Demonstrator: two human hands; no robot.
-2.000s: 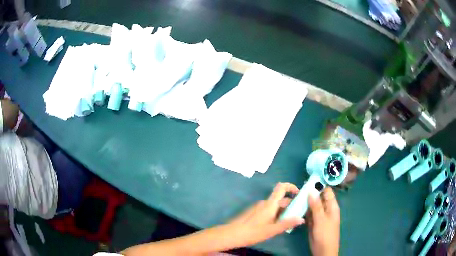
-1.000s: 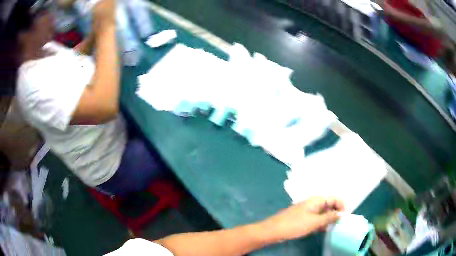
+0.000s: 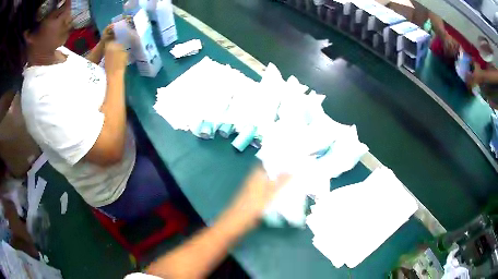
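My left hand (image 3: 261, 190) is blurred at bench centre, its fingers on a white-wrapped turquoise unit (image 3: 289, 210); turquoise shows through at its lower edge. The exact grip is blurred. The stack of flat white sheets (image 3: 363, 218) lies fanned just right of it. Crumpled wrapped units (image 3: 311, 133) lie behind and left of my hand, with turquoise handle ends (image 3: 244, 138) showing at their near edge. My right hand is out of the picture.
A seated co-worker (image 3: 65, 114) on a red stool (image 3: 143, 231) handles cartons (image 3: 143, 46) at far left. A small white paper (image 3: 186, 49) lies nearby. The belt (image 3: 322, 71) runs behind. Cartons (image 3: 377, 24) line its far side. The press (image 3: 475, 240) is cut off lower right.
The view has swung left, bringing the co-worker in. The turquoise unit, bare two seconds ago, is now covered in white and lies left of the stack with my left hand. My right hand has left view.
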